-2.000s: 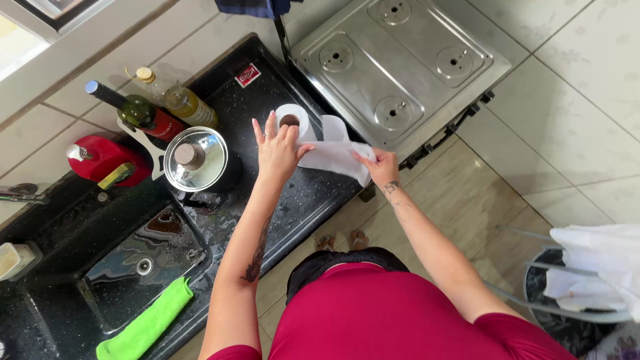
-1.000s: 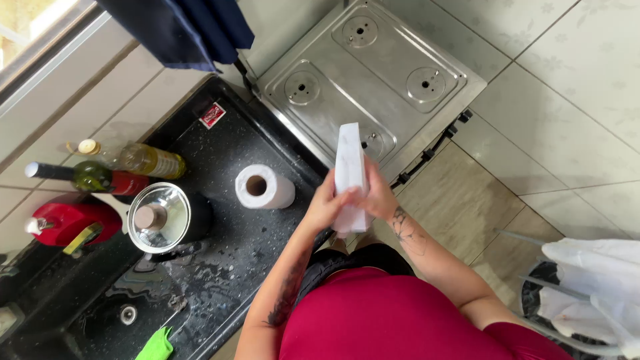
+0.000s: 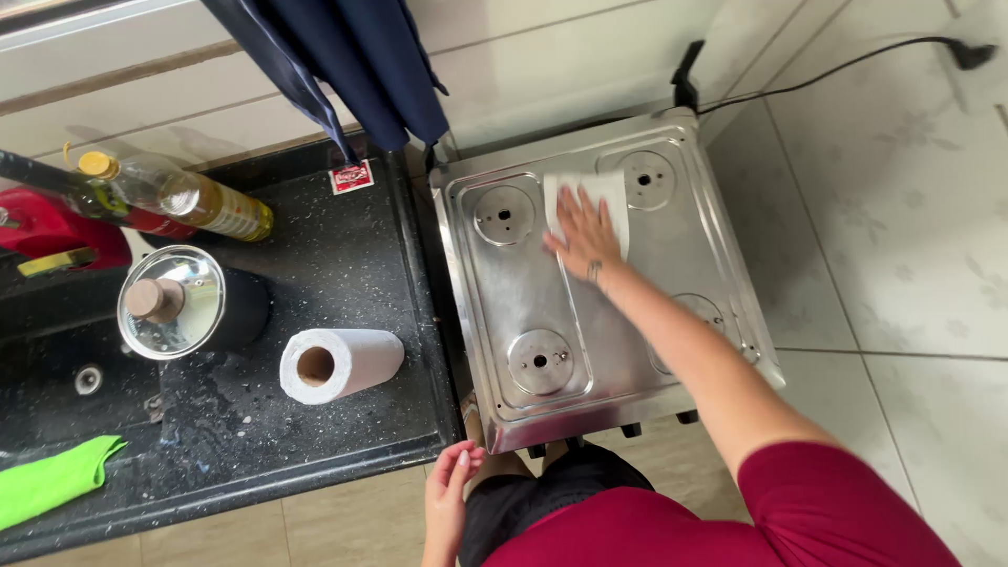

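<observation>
My right hand [image 3: 584, 228] lies flat, fingers spread, on a folded white paper towel [image 3: 610, 189], which rests on the stainless steel stovetop [image 3: 630, 299] between the two rear burner seats. Loosely curled and holding nothing, my left hand [image 3: 453, 480] is near the stove's front left corner, beside the counter's edge. On the black speckled counter stands a paper towel roll [image 3: 366, 362], up and left of that hand.
Left of the roll is a black pot with a glass lid [image 3: 193, 303]. Behind it are two bottles [image 3: 236, 209] and a red container [image 3: 79, 236]. A green cloth [image 3: 63, 480] lies by the sink [image 3: 47, 362]. Dark blue fabric [image 3: 354, 63] hangs behind; a black cord [image 3: 835, 75] runs right.
Both hands were on the paper towel over the stove's front edge; my right hand has moved it onto the stovetop. My left hand has let go. Earlier, sheets were being pulled at the roll.
</observation>
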